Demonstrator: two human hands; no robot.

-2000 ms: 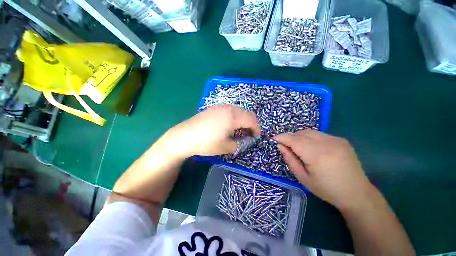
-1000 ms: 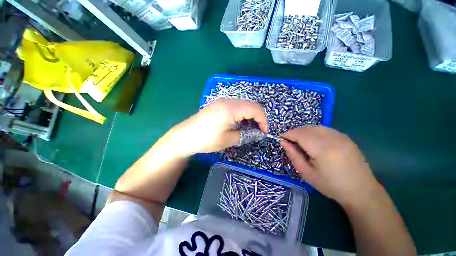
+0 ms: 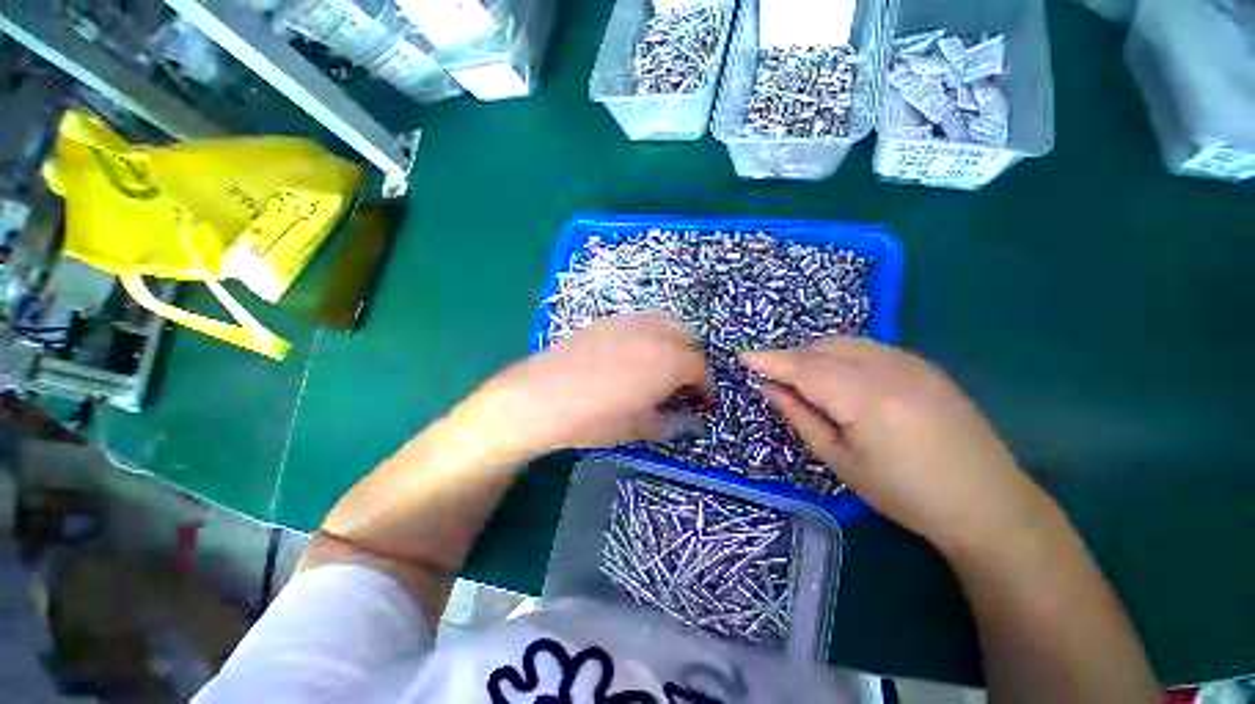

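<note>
A blue tray (image 3: 888, 282) is heaped with short silver metal pieces (image 3: 785, 282). Thinner, paler pins (image 3: 606, 268) lie at its left side. My left hand (image 3: 619, 378) is over the tray's left part with curled fingers around a grey clump of small metal parts (image 3: 680, 418), mostly hidden by the fingers. My right hand (image 3: 860, 413) is over the tray's right part, thumb and forefinger close together; whether a small part is between the fingertips is not clear. A clear tub (image 3: 823, 564) with long metal pins (image 3: 702, 557) stands between the tray and my body.
Three clear bins (image 3: 791, 154) stand beyond the tray, holding metal parts and pale packets (image 3: 950, 85). Stacked clear boxes (image 3: 482, 55) are upper left, another clear box (image 3: 1204, 96) far right. A yellow bag (image 3: 179, 193) and a dark flat object (image 3: 351, 268) lie left on the green bench.
My left hand has moved slightly down and turned, so its clump shows less. A gap now shows between the hands' fingertips, where a thin bright part showed between them one second ago.
</note>
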